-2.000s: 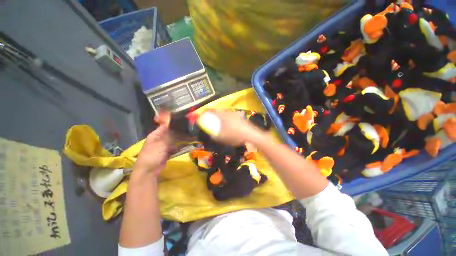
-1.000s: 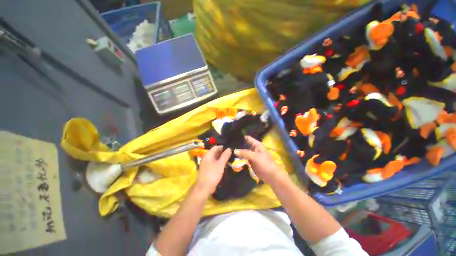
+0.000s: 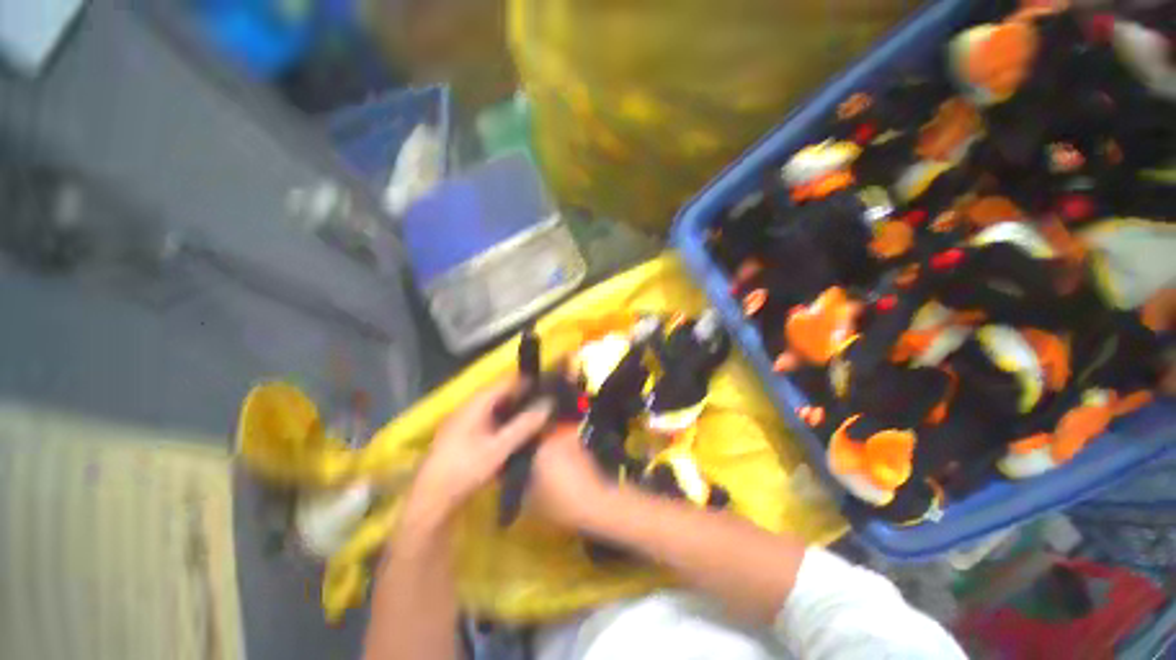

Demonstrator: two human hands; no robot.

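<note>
Black plush penguin skins with white-yellow, orange and red parts lie on the yellow cloth over the lap. My left hand holds a dark plush piece, a narrow strip that sticks out above and below the fingers. My right hand is close beside it at the same dark piece; its fingers are blurred and partly hidden. The filling tube is not visible; its white round base shows at the left by the bunched cloth.
A blue tote heaped with penguins stands at the right. A scale and a small blue basket are ahead, with a large yellow sack behind. A grey panel with a paper notice is at the left.
The view has shifted and blurred. The hands have moved left across the lap cloth and now have a narrow dark piece between them. The silver tube seen a second ago no longer shows.
</note>
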